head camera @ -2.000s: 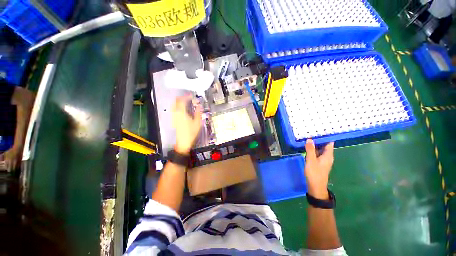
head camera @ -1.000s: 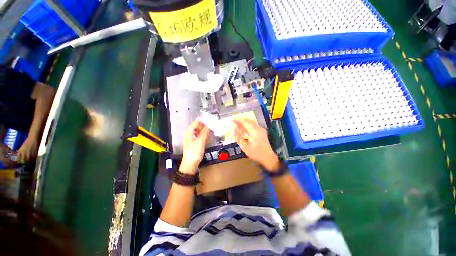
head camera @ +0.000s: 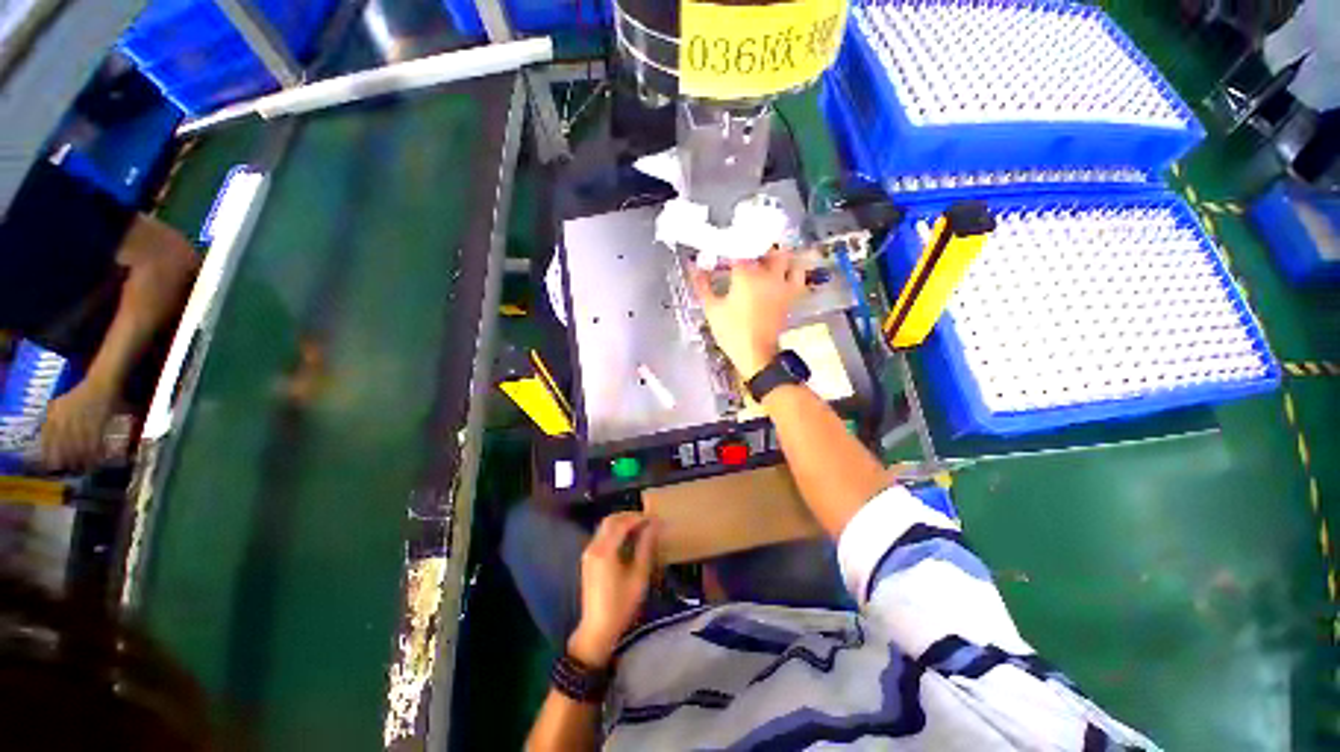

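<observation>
My right hand [head camera: 750, 312] reaches over the machine bed [head camera: 610, 316], its fingers at the tooling just below the white lumpy wrapping [head camera: 730, 231] around the ram. What its fingers touch is hidden. My left hand [head camera: 617, 570] is low at the left edge of the brown cardboard flap [head camera: 735, 514], fingers bent; I cannot tell if it holds anything. A small white stick-like piece [head camera: 657, 385] lies on the left of the bed. A pale yellow pad [head camera: 817, 364] lies right of my right wrist.
The machine head [head camera: 735, 103] stands above the bed. Yellow-black posts [head camera: 938, 279] flank it. The front panel has a green button [head camera: 626, 467] and a red stop button [head camera: 733, 454]. Blue trays [head camera: 1124, 411] of white parts stand right. A conveyor [head camera: 338, 367] and another person's arm [head camera: 135, 316] are left.
My right hand has moved up from the bed's front to the tooling. My left hand has left the bed and dropped to the cardboard flap. The view has shifted, showing the machine farther right.
</observation>
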